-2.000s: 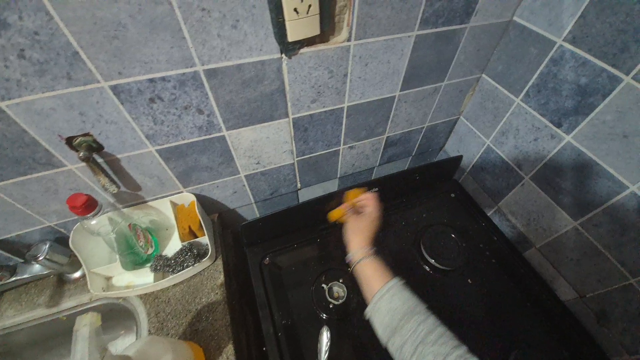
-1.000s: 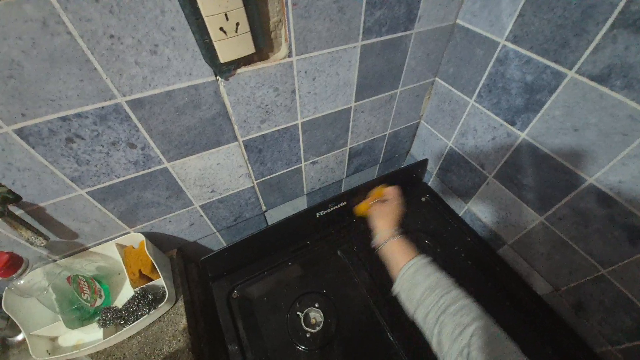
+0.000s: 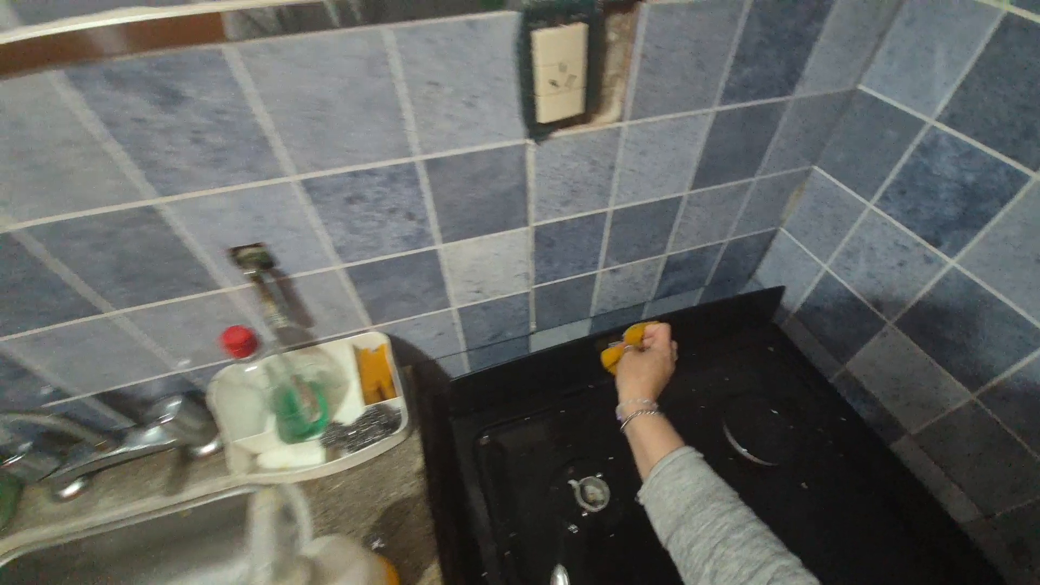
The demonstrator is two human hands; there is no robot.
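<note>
My right hand (image 3: 647, 363), with a bracelet at the wrist and a grey sleeve, grips a yellow cloth or sponge (image 3: 613, 356). It holds this against the raised back panel (image 3: 561, 357) of a black stove (image 3: 528, 439), near the panel's middle. A bare burner base (image 3: 591, 493) lies on the stovetop nearer to me, and a round burner opening (image 3: 751, 435) is to the right of my forearm. Small specks dot the black surface. My left hand is out of the frame.
Left of the stove, a white caddy (image 3: 325, 469) holds a red-capped bottle (image 3: 239, 343) with green liquid, a yellow sponge (image 3: 375, 374) and a metal scourer (image 3: 363, 429). Nearby are a chrome faucet (image 3: 130, 445), a steel sink (image 3: 162, 540) and a blurred spray bottle (image 3: 276, 536). An outlet (image 3: 561, 73) sits in the tiled wall.
My right hand was farther right along the back panel one second ago and is now nearer its middle, still gripping the yellow cloth or sponge. The view has swung left.
</note>
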